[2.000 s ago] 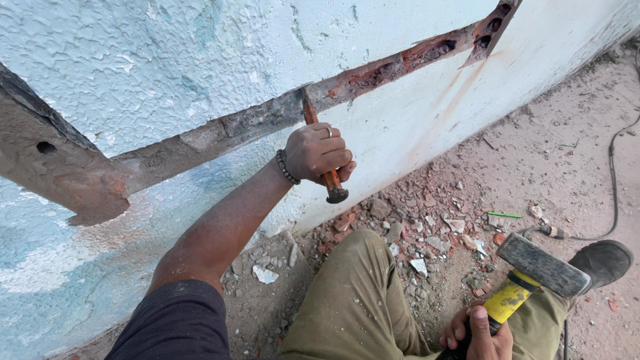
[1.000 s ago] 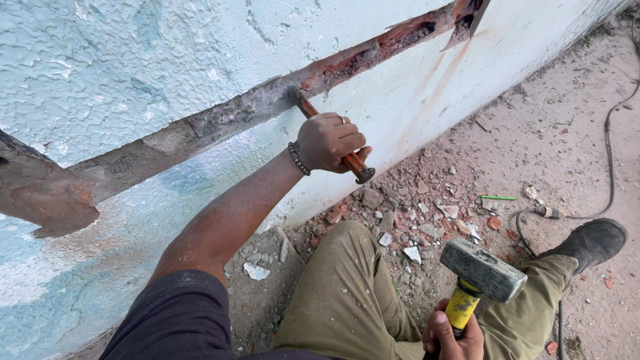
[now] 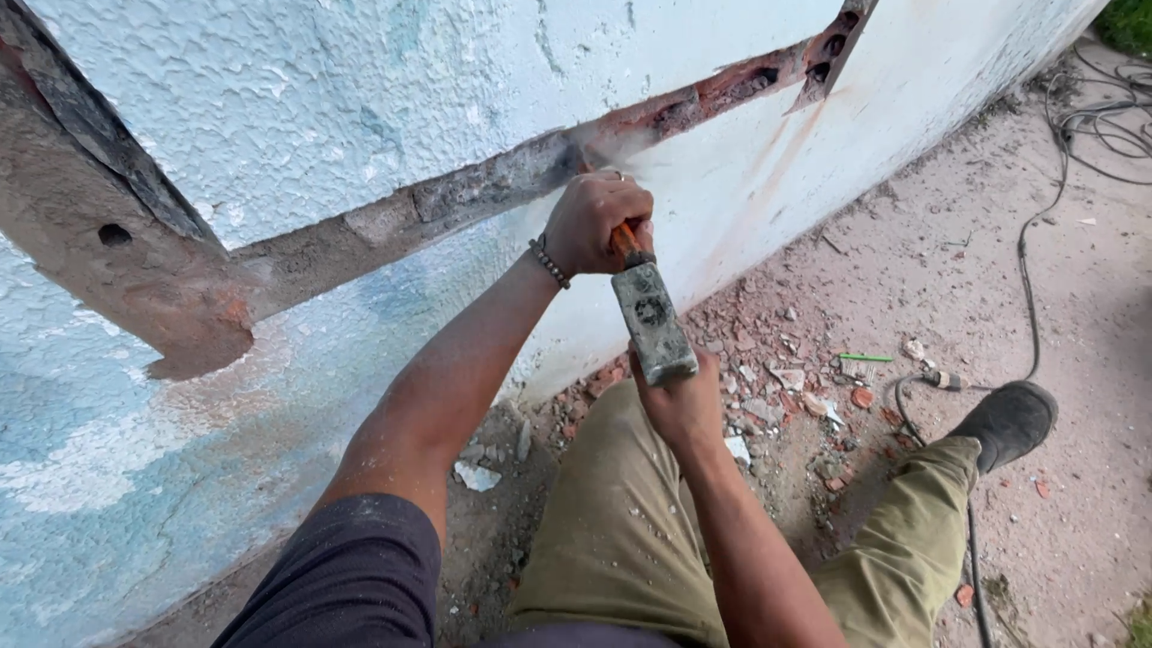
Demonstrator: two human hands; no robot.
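Note:
My left hand [image 3: 596, 223] is closed around an orange-red cold chisel [image 3: 623, 239], whose tip is in the chased groove [image 3: 486, 186] of the light blue painted wall [image 3: 297, 99]. Dust hangs around the tip. Against the chisel's struck end lies the steel head of a club hammer [image 3: 655, 324]. My right hand [image 3: 682, 396] grips the hammer below its head; the handle is hidden by the hand and head. Red hollow brick [image 3: 720, 101] shows in the groove beyond the chisel.
Broken brick and plaster rubble [image 3: 765, 378] lies along the wall's foot, beside my legs. A dark cable [image 3: 1024, 261] with a connector [image 3: 945, 381] runs past my shoe [image 3: 1006, 423] to a loose coil [image 3: 1102, 117]. A wider vertical channel [image 3: 99, 207] meets the groove at left.
The hammer in my right hand has moved from the lower right, away from the chisel, up and left to the chisel's end. Dust has appeared at the tip. My left hand has kept its hold.

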